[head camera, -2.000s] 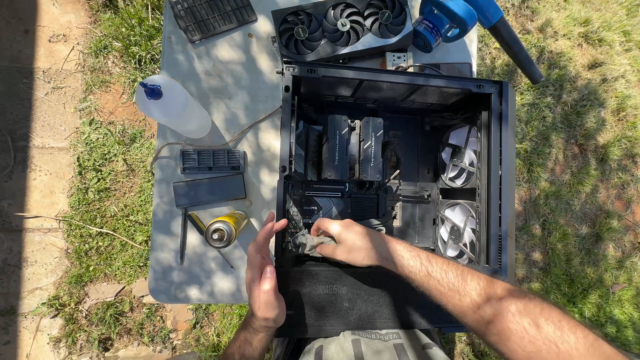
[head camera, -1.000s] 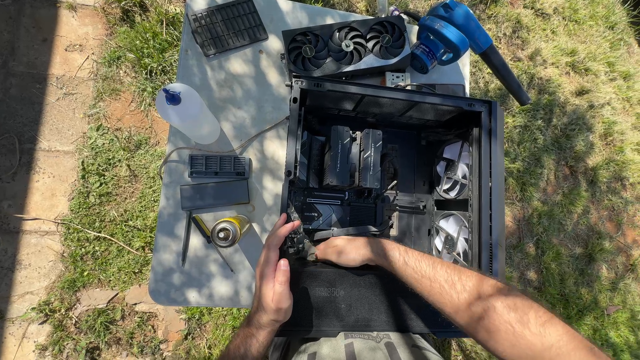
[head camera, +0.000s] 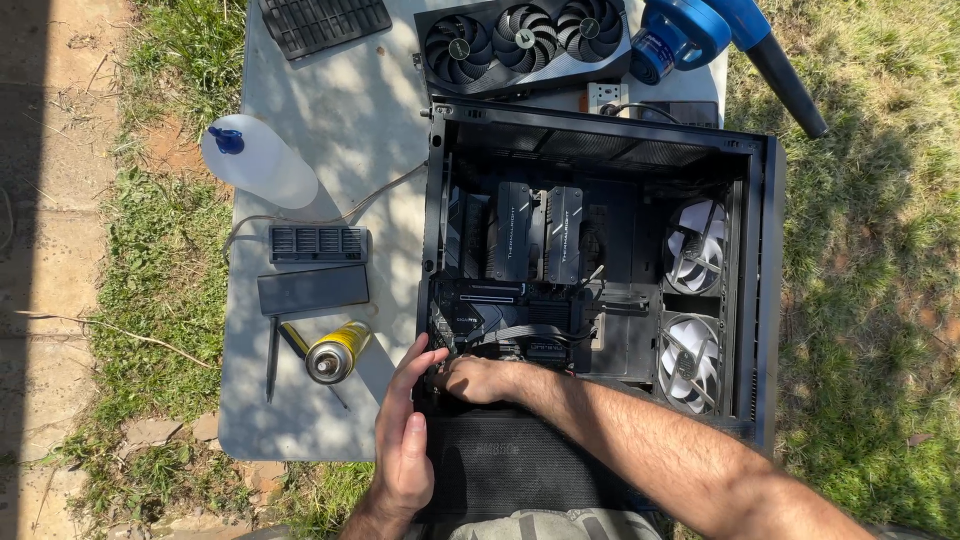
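An open black computer case lies on its side on the table, with a Thermalright CPU cooler, a Gigabyte motherboard and two white-bladed case fans inside. Reaching into its lower left corner, my right hand has its fingers curled and partly hidden, so what it holds does not show. My left hand rests upright at the case's left edge, fingers extended and nothing visible in it. A dark cable bundle runs across the board just above my right hand.
Left on the table are a plastic bottle, a bit case, a dark box, a screwdriver and a spray can. A graphics card, a blue blower and a slotted panel lie behind.
The grey cloth seen around my right hand two seconds ago no longer shows. My right hand has moved down and left, deeper into the case's corner.
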